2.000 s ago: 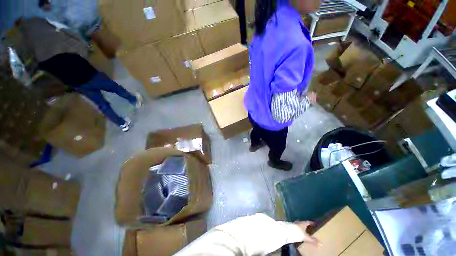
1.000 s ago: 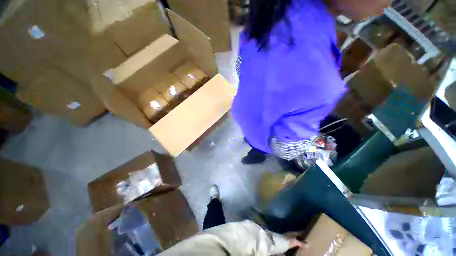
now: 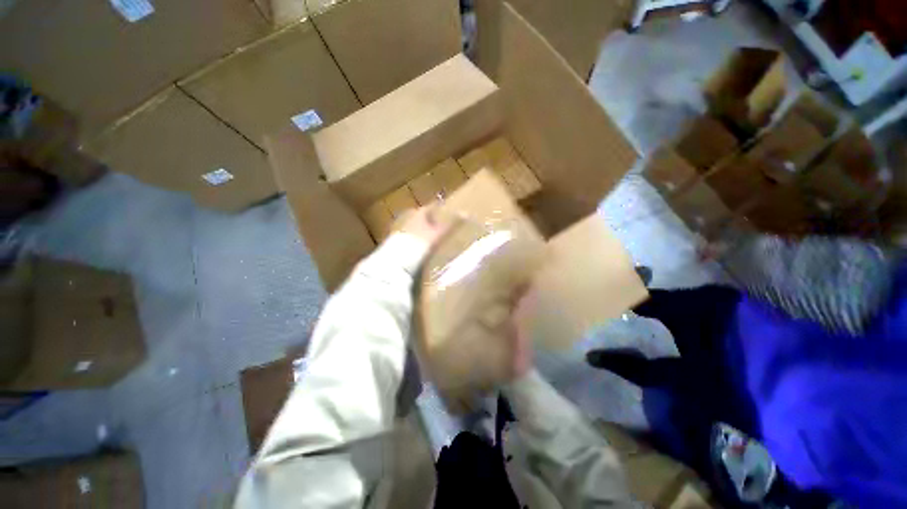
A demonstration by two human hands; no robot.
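A small brown carton (image 3: 475,288) with a shiny strip of clear tape on its top is held between my two hands, in the middle of the view and somewhat blurred. My left hand (image 3: 428,227) is on its upper left side. My right hand (image 3: 520,333) is on its lower right side, blurred. A large open master carton (image 3: 408,124) stands on the floor just beyond, with its flaps spread. A row of small cartons (image 3: 430,185) lies inside it. The held carton overlaps its near edge in view, hiding part of the inside.
Large closed cartons (image 3: 239,109) stand behind the master carton. A person in a purple-blue top (image 3: 811,383) is close at the right. Open brown cartons (image 3: 776,169) lie at the upper right. Other cartons (image 3: 75,323) are on the floor at the left.
The view has turned from the green bench to the master carton, which appears nearer. The taped carton is off the bench, between both hands. The co-worker now shows at the lower right.
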